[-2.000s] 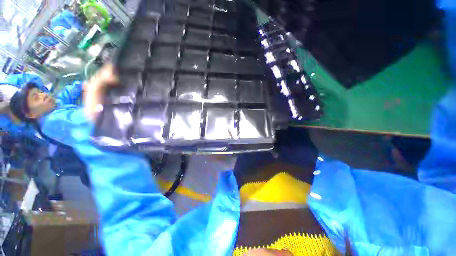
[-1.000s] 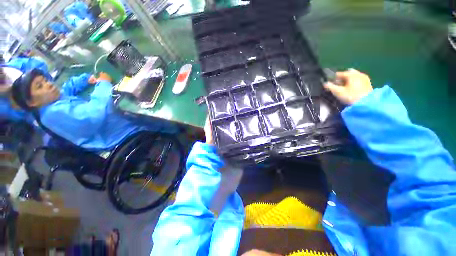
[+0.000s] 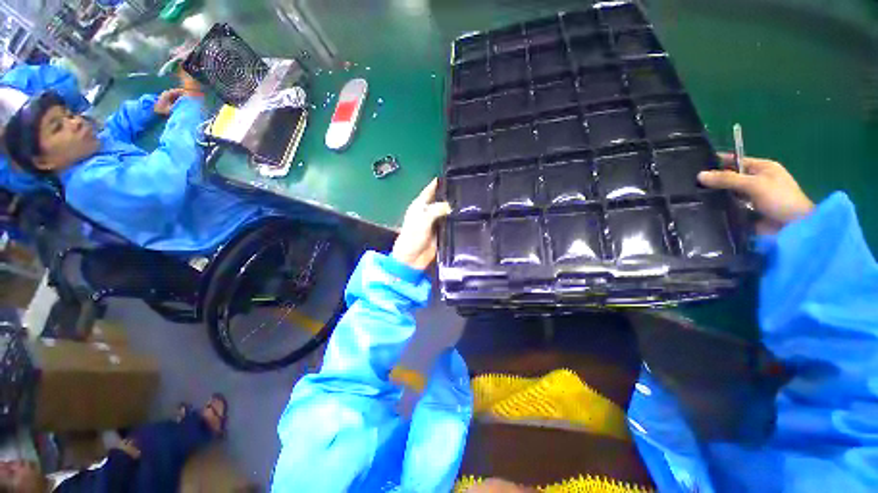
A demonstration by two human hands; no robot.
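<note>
A stack of glossy black blister trays (image 3: 568, 183) with a grid of square pockets lies in front of me, its near edge at the bench's front edge. My left hand (image 3: 422, 226) grips the left side near the front corner. My right hand (image 3: 761, 190) grips the right side, thumb on top. A slim pale tool (image 3: 738, 146) sticks up from my right fingers. The pockets on top show only light glare; I see no parts in them.
On the green bench (image 3: 414, 101), left of the trays, are a small dark square housing (image 3: 385, 167), a red-and-white elongated object (image 3: 347, 114) and a boxed device with a black round fan (image 3: 227, 65). A person in blue sits in a wheelchair (image 3: 279, 298) at left. Cardboard box (image 3: 94, 385) at lower left.
The trays were tilted at left two seconds ago; they have moved right and now lie straighter, with both hands on their sides. The small housing on the bench has come into view.
</note>
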